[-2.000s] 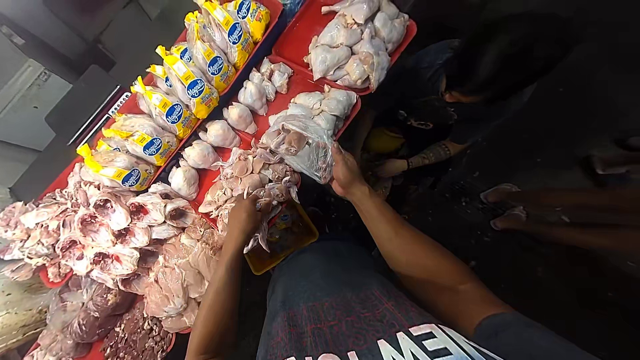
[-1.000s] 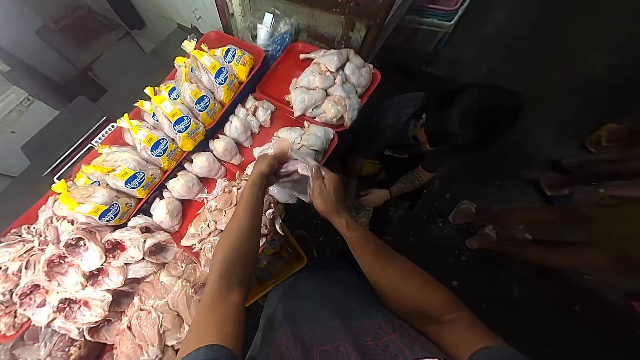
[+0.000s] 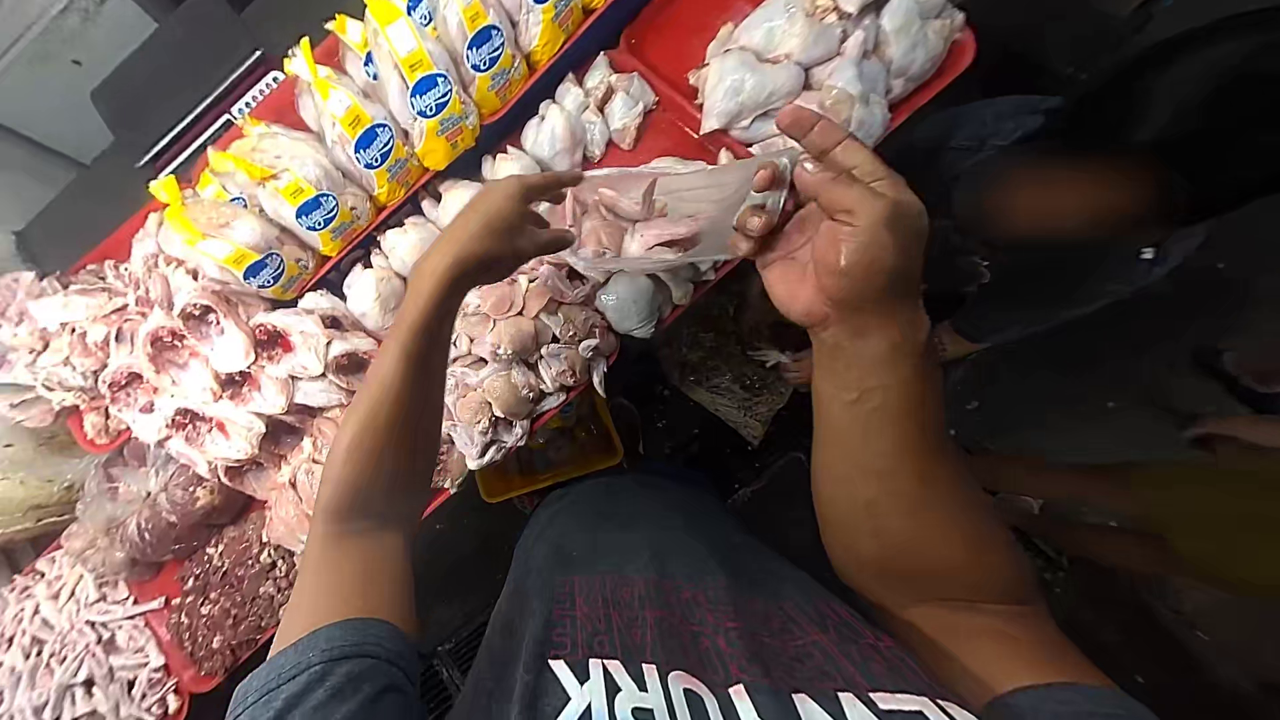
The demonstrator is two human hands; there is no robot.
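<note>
My right hand [image 3: 835,215] grips the mouth of a clear plastic bag [image 3: 700,205] with its fingers, the palm turned up. Pieces of raw chicken [image 3: 625,225] lie in the bag's left end. At that end is my left hand [image 3: 510,225], its fingers spread; whether they touch the plastic I cannot tell. Below the bag, a heap of raw chicken parts with skin [image 3: 515,370] lies at the edge of a red tray.
Bagged whole chickens in yellow-and-clear wrappers [image 3: 375,145] line the upper left. Chicken leg pieces [image 3: 770,85] fill a red tray [image 3: 950,75] at the top. Chicken carcasses [image 3: 200,370] are piled at left. A yellow tub [image 3: 600,460] stands below; a person [image 3: 1040,230] is at right.
My left hand, beside the right at the bag one second ago, is now apart from it with fingers spread. The bag is now stretched out sideways, with chicken pieces showing inside.
</note>
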